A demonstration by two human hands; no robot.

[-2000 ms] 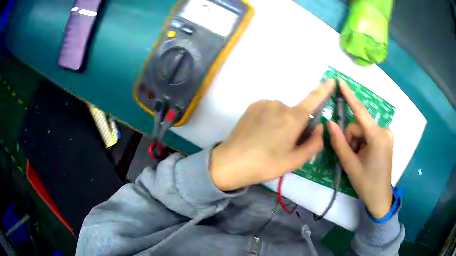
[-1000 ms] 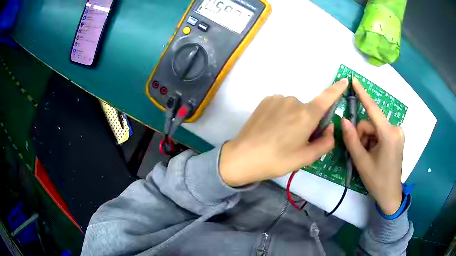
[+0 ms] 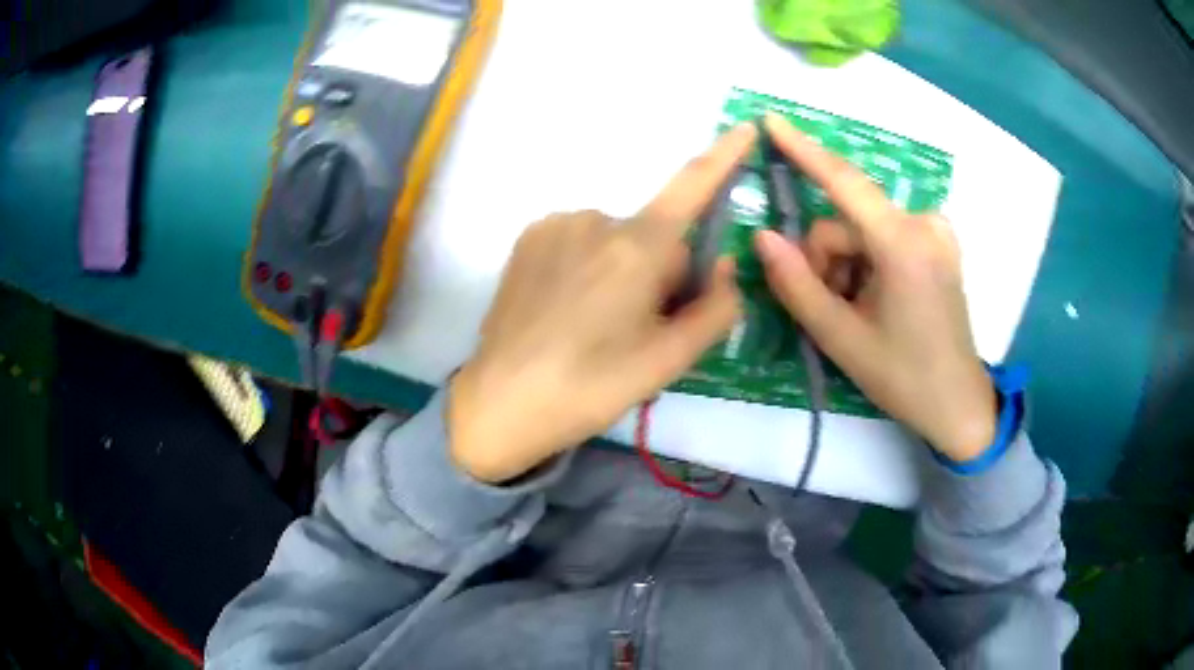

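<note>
A green printed circuit board (image 3: 904, 168) lies on a white paper sheet (image 3: 576, 131). My left hand (image 3: 596, 314) is shut on the red test probe (image 3: 711, 242), its red lead hanging below. My right hand (image 3: 884, 295), with a blue wristband (image 3: 1010, 416), is shut on the black test probe (image 3: 784, 196). The probe ends meet close together near the board's far left part; my fingertips and blur hide the exact contact. A grey and yellow digital multimeter (image 3: 347, 183) lies left of the board; its reading is not legible.
A smartphone (image 3: 113, 177) lies at the far left of the teal bench (image 3: 197, 249). A bright green wrapped bundle (image 3: 833, 24) is at the paper's far edge. A perforated yellowish piece (image 3: 231, 393) is below the bench edge. The black lead (image 3: 813, 419) runs toward my lap.
The view has shifted, so the board, hands and bundle sit further left and higher, and the meter further left. Both hands keep the same hold on the probes. The picture is more blurred.
</note>
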